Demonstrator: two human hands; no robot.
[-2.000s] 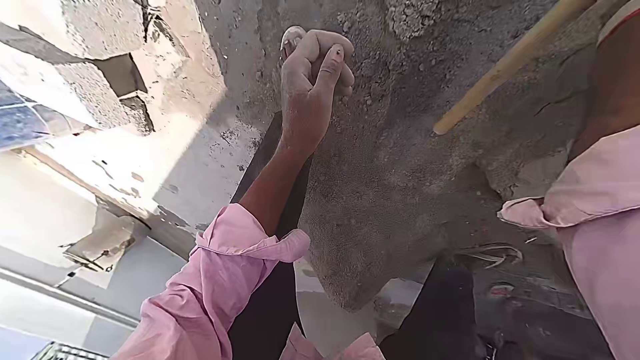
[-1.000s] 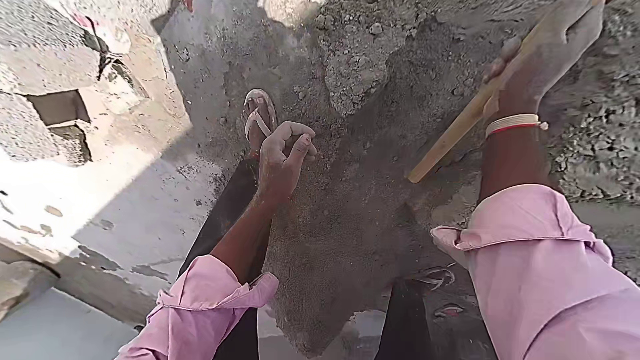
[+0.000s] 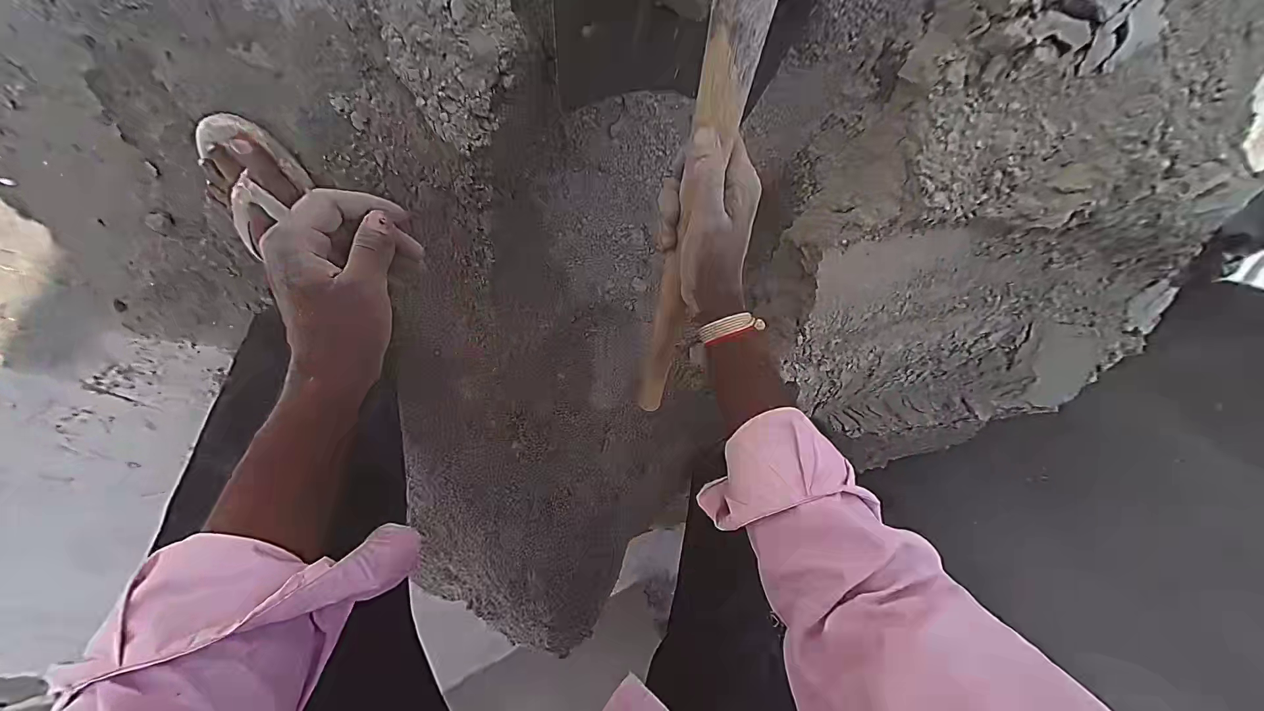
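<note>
My right hand [image 3: 713,227] is closed around a wooden handle [image 3: 731,69], whose rounded end points down toward me. At the handle's far end, near the top edge, is a dark, broad blade [image 3: 622,54], like that of a hoe, partly out of view. My left hand [image 3: 336,247] hangs with loosely curled fingers above the ground by my sandalled foot [image 3: 252,163], and nothing shows in it. Between my legs lies a heap of grey, mortar-like material [image 3: 523,474].
Rough, lumpy grey material [image 3: 987,296] spreads to the right, beside a smooth dark grey surface [image 3: 1086,513]. Pale, smooth floor [image 3: 79,513] lies at the left. My dark trouser legs flank the heap.
My right hand, out of view two seconds ago, came onto the handle and has swung it toward the middle. The dark blade has come into view. The view has shifted to the right.
</note>
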